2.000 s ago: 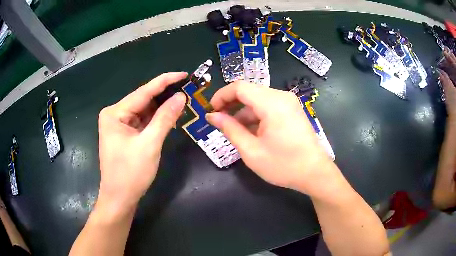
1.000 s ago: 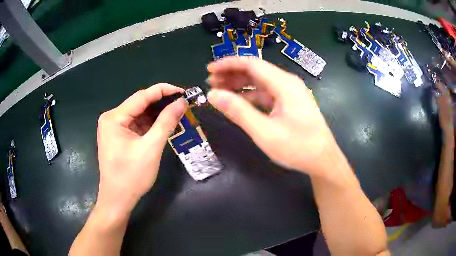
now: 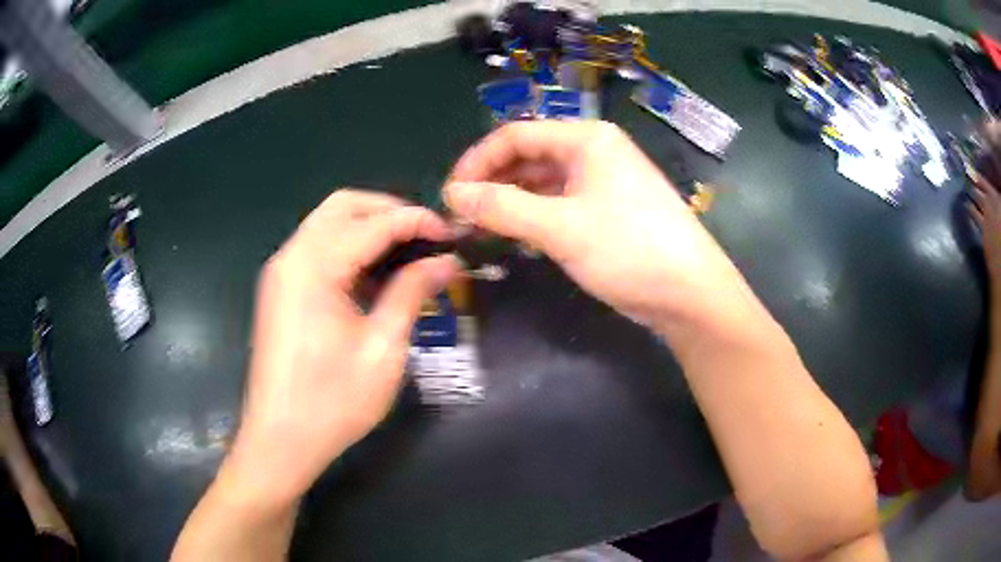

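Note:
A phone circuit board [image 3: 448, 371], blue above and silver-white below, hangs under my left hand [image 3: 349, 318]. My left thumb and fingers pinch its dark upper end, which they mostly hide. A small bright end part [image 3: 485, 271] shows beside the thumb tip. My right hand [image 3: 593, 225] is just up and right of it, thumb and index finger pinched together near the left fingertips. Blur hides whether anything is between the right fingertips.
A board pile [image 3: 549, 101] lies behind my right hand, with an angled board [image 3: 689, 112] beside it. Another board group [image 3: 867, 121] lies at right. Two separate boards [image 3: 127, 294] lie at left. A metal post [image 3: 82, 82] stands upper left. Other people's arms [image 3: 988, 329] show at both edges.
My left hand has shifted slightly right with the board. My right hand's thumb and index finger have closed together and come near the left fingertips. The board has turned to hang more upright.

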